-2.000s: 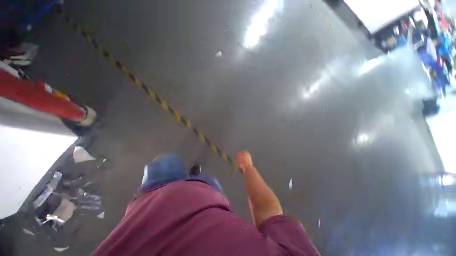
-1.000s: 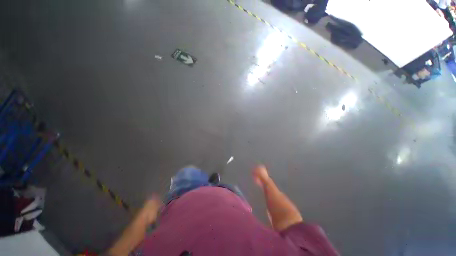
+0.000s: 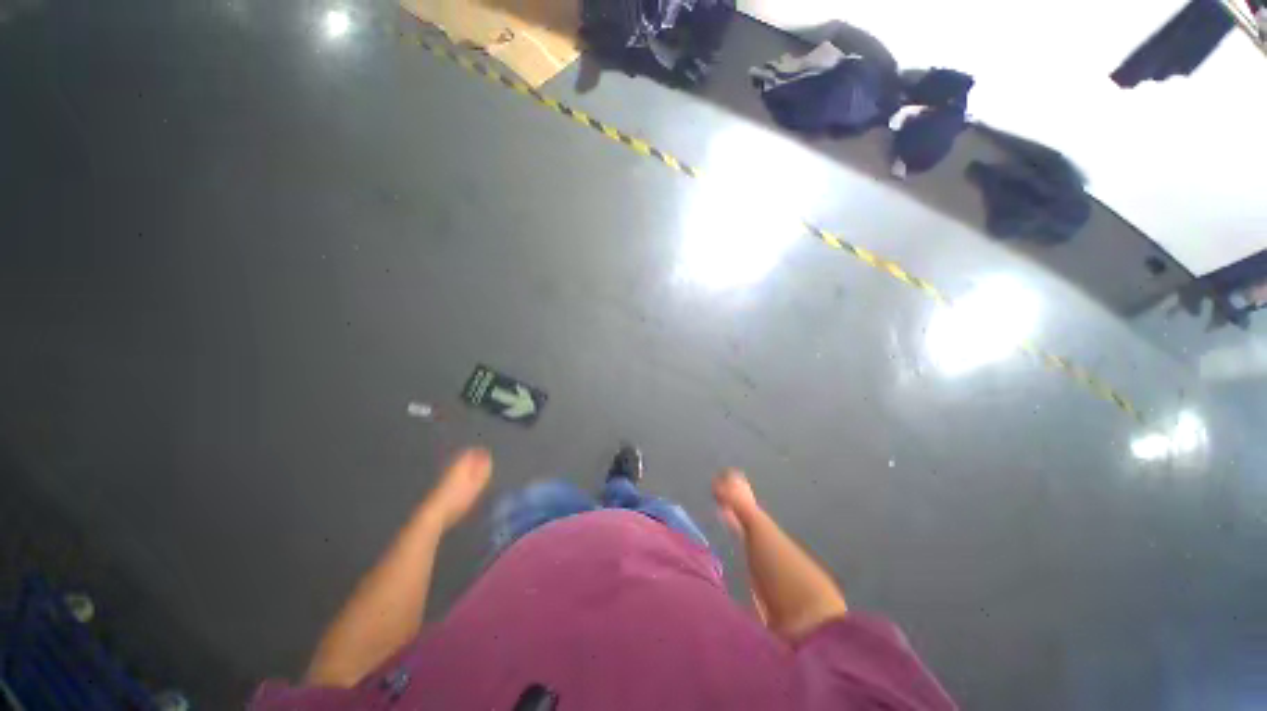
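Observation:
My left hand [image 3: 464, 482] is in front of my body at the left, slightly blurred, with nothing visible in it. My right hand [image 3: 732, 497] is at the right of my body, small and loosely curled, with nothing visible in it. The finger positions of both are too blurred to tell. Nearest in front of me on the grey floor is a dark green sign [image 3: 504, 395] with a pale arrow. Dark fabric bundles [image 3: 831, 95] lie farther off by the white table; another dark bundle [image 3: 1031, 199] lies to their right.
A white table [image 3: 1028, 84] stands at the upper right with dark fabric on it. A brown cardboard sheet [image 3: 535, 53] lies at the top beside the bundles. Yellow-black tape [image 3: 611, 131] crosses the floor. A blue frame [image 3: 70, 653] is at the lower left. A small white scrap lies beside the sign.
The view has moved across the floor. The sign is now nearer, the table and bundles show more fully, and the blue frame has slid to the lower left. My left hand has swung forward.

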